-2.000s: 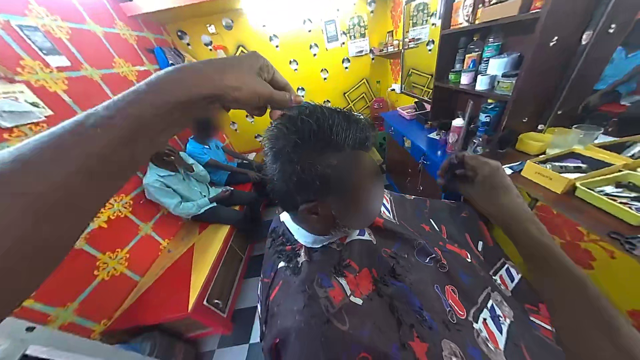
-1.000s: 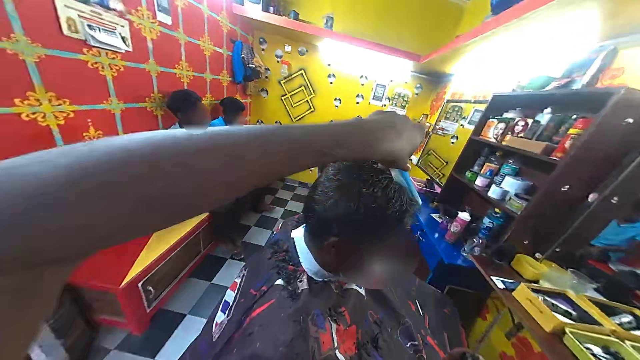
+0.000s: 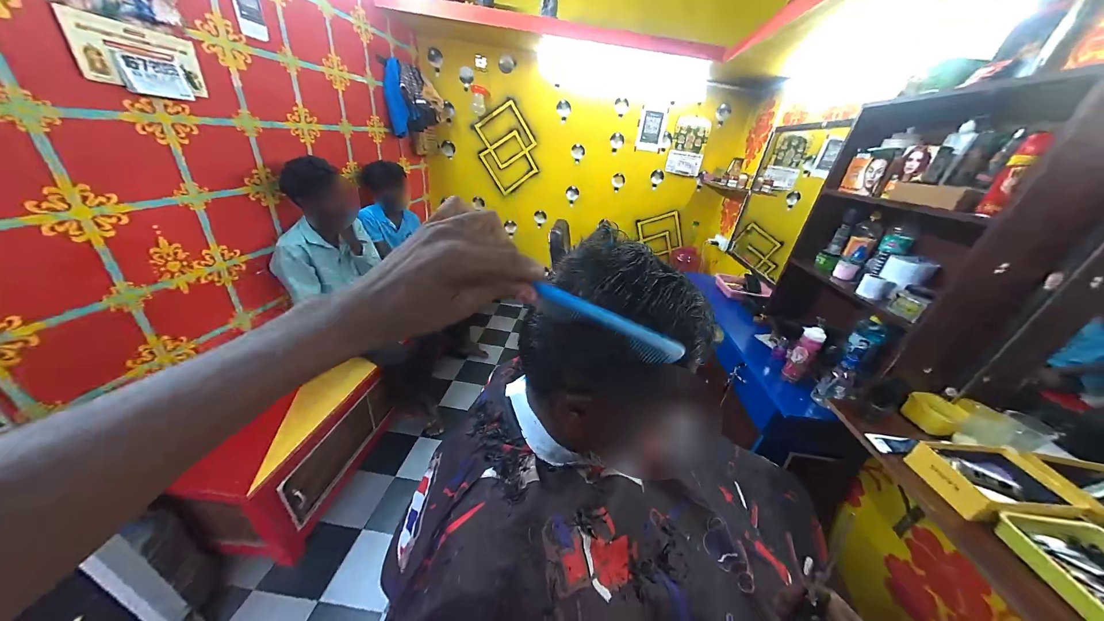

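Note:
My left hand (image 3: pixel 470 263) reaches in from the left and grips one end of a blue comb (image 3: pixel 612 323). The comb slants down to the right, its teeth against the short dark hair (image 3: pixel 638 276) of a seated person. At the bottom right edge, my right hand (image 3: pixel 819 604) is partly cut off and dim, closed on what look like metal scissors (image 3: pixel 812 571). A dark patterned barber's cape (image 3: pixel 621 543) covers the person, with a white neck strip (image 3: pixel 535 427) around the neck. Hair clippings lie on the cape's shoulder.
Two people sit on the left near a red and yellow bench cabinet (image 3: pixel 276 448). To the right are a blue counter (image 3: pixel 759 371), shelves with bottles (image 3: pixel 897 198), and a wooden counter with a yellow box (image 3: pixel 992 483) and a green-yellow tray of tools (image 3: pixel 1052 552). The floor is checkered.
My left hand was pinching the hair two seconds ago; now it holds the comb low against the side of the head. My right hand has moved down to the bottom edge.

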